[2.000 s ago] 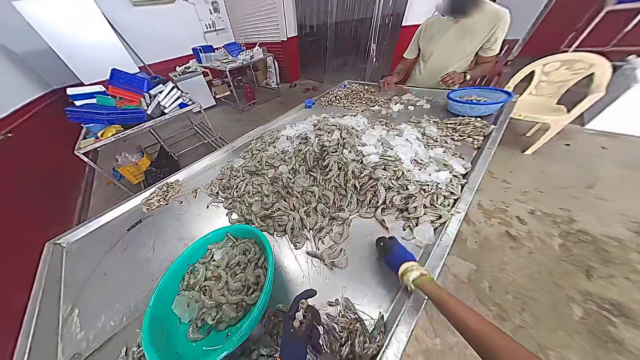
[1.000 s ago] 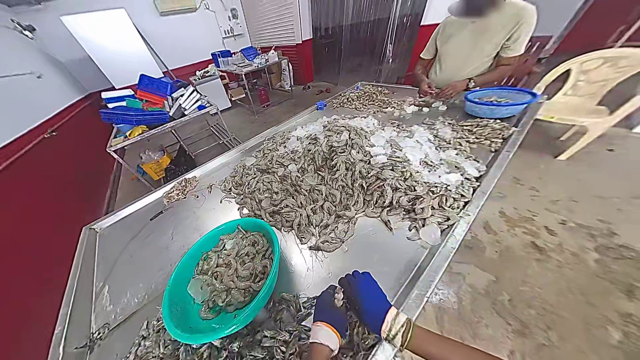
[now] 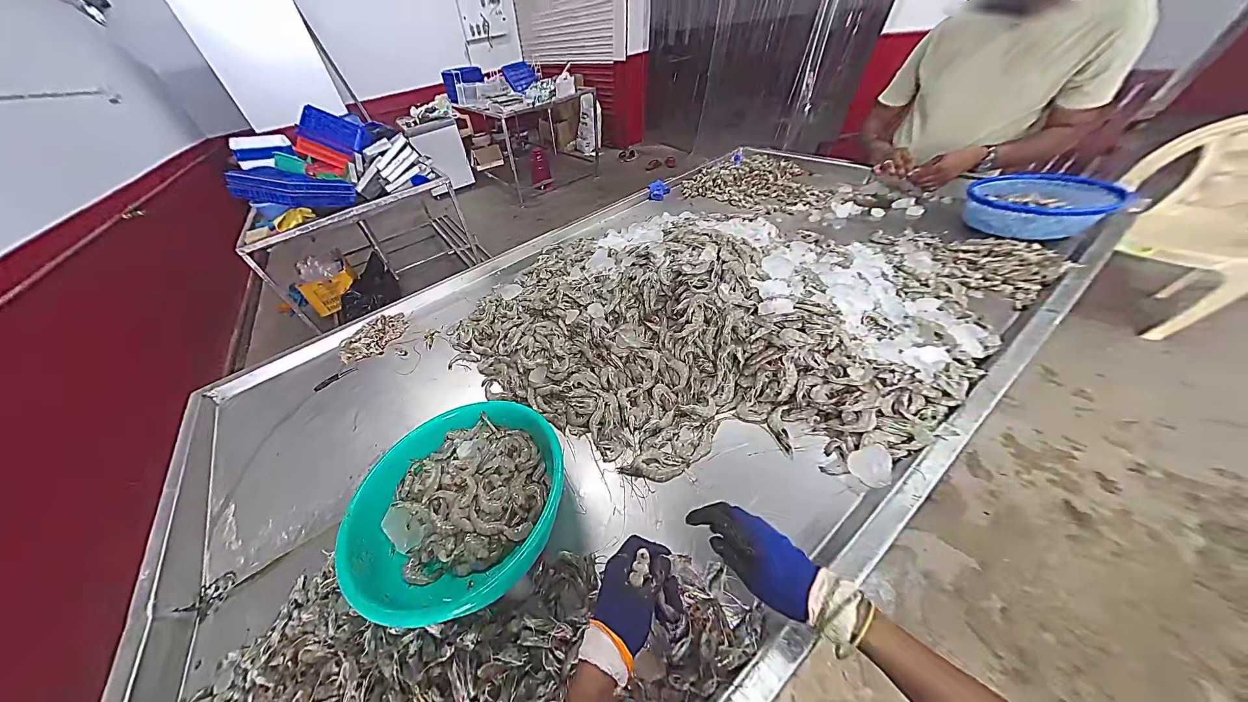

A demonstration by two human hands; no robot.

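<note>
My left hand (image 3: 632,595), in a blue and black glove, is closed around a pale peeled shrimp (image 3: 640,567) just right of the green plastic basin (image 3: 356,561). Beside it my right hand (image 3: 756,556), gloved alike, is held above the steel table with fingers apart and nothing visible in them. Shrimp with some ice (image 3: 473,502) lie in the basin. A heap of dark shrimp heads and shells (image 3: 409,663) spreads below the basin and under my left hand. Beyond my hands a large pile of whole shrimp (image 3: 663,341) covers the table's middle, with crushed ice (image 3: 868,292) on its right.
A person (image 3: 1014,97) handles shrimp at the table's far end, near a blue basin (image 3: 1048,222) and a plastic chair (image 3: 1199,195). The raised steel rim (image 3: 975,439) runs along the right. Crates (image 3: 292,185) are stacked on a side table at the left.
One second ago my hands were together over the shell heap; my right hand has since moved apart to the right. Two seconds ago it was also apart, near the right rim.
</note>
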